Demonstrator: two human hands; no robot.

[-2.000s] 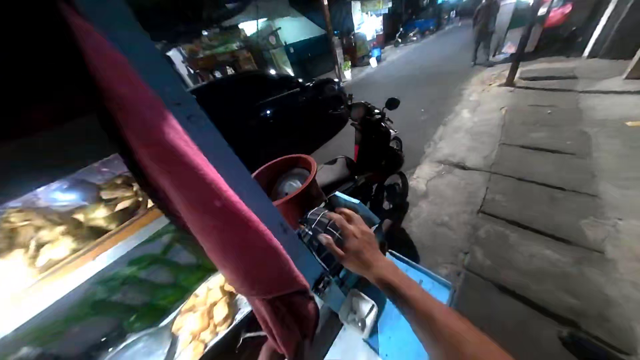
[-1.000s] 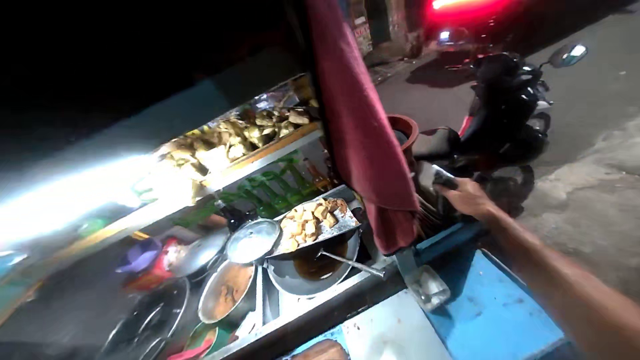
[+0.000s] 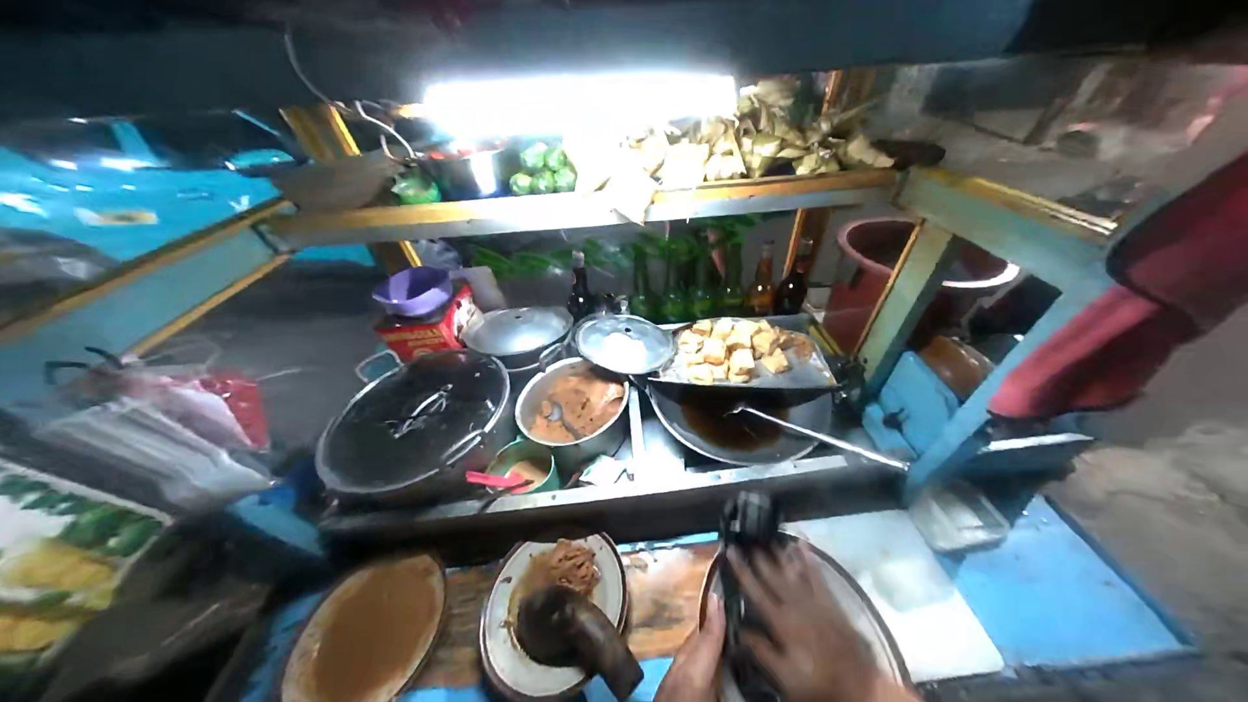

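Observation:
Both hands are together at the lower right of centre, over a round plate (image 3: 858, 585). A blurred dark object (image 3: 749, 526) stands up between them; its kind is unclear. My right hand (image 3: 804, 614) lies against its right side with the fingers spread, and whether it grips is unclear. My left hand (image 3: 694, 658) touches it from the left, thumb up. To the left, a dark pestle (image 3: 575, 624) rests on a mortar dish (image 3: 614, 585) with brown paste. Farther left is a round dish of brown sauce (image 3: 375, 624).
Behind the counter are a wok of dark oil (image 3: 731, 429) with a ladle (image 3: 829, 444), a tray of fried tofu (image 3: 731, 351), a pot of orange-brown food (image 3: 575, 405) and a large lidded pan (image 3: 414, 424). A white cutting board (image 3: 897, 585) and a clear plastic container (image 3: 960, 517) lie right.
The view has swung from the street and motorbike to the cart's counter. My right hand has moved from the cart's right side to the plate, where my left hand now shows too.

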